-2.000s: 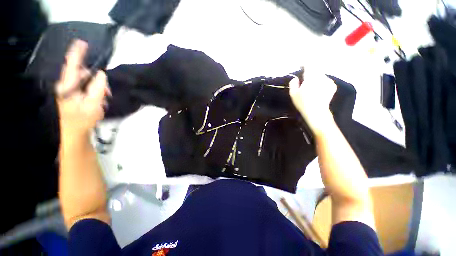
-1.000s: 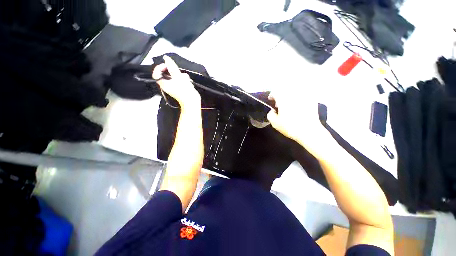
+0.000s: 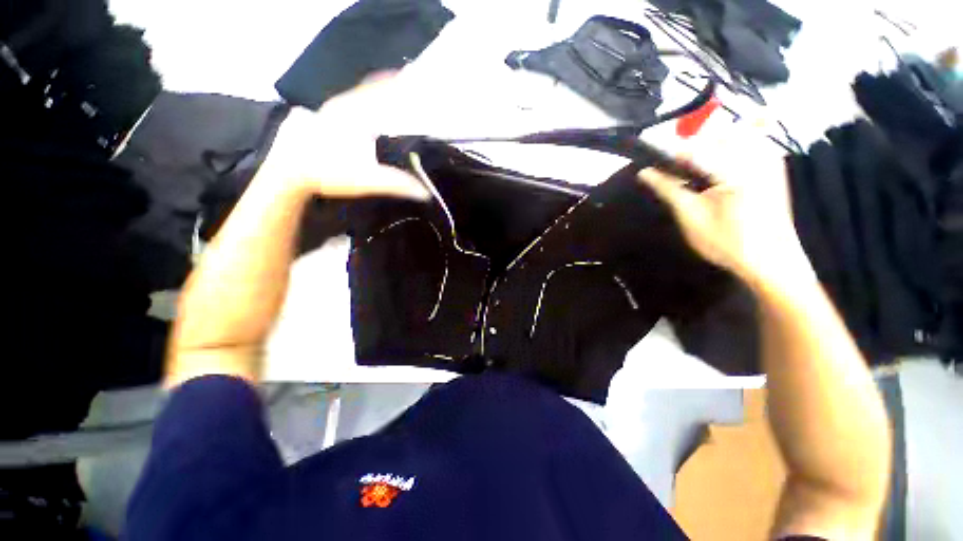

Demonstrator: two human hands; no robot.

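Observation:
A black jacket point(image 3: 570, 306) with pale broken trim lines lies front up before me, its hem towards me and its neckline pulled wide. A dark strip point(image 3: 528, 137) runs across the top of the neckline and curves up at the right; I cannot tell whether it is collar edge or hanger. My left hand point(image 3: 343, 143) is blurred at the left side of the neckline, and its grip is unclear. My right hand point(image 3: 729, 196) is at the right shoulder, with dark jacket fabric between thumb and fingers.
Black garments are piled at the left point(image 3: 74, 243) and right point(image 3: 855, 222) of the white table point(image 3: 475, 90). Dark pieces point(image 3: 359, 48), a small black bag point(image 3: 607, 69) and a red object point(image 3: 697, 116) lie on the far side. A cardboard box point(image 3: 729, 476) is below the table edge.
My hands have moved apart from near the middle, the left one leftward and the right one rightward. The neckline has opened wide and more of the front trim shows.

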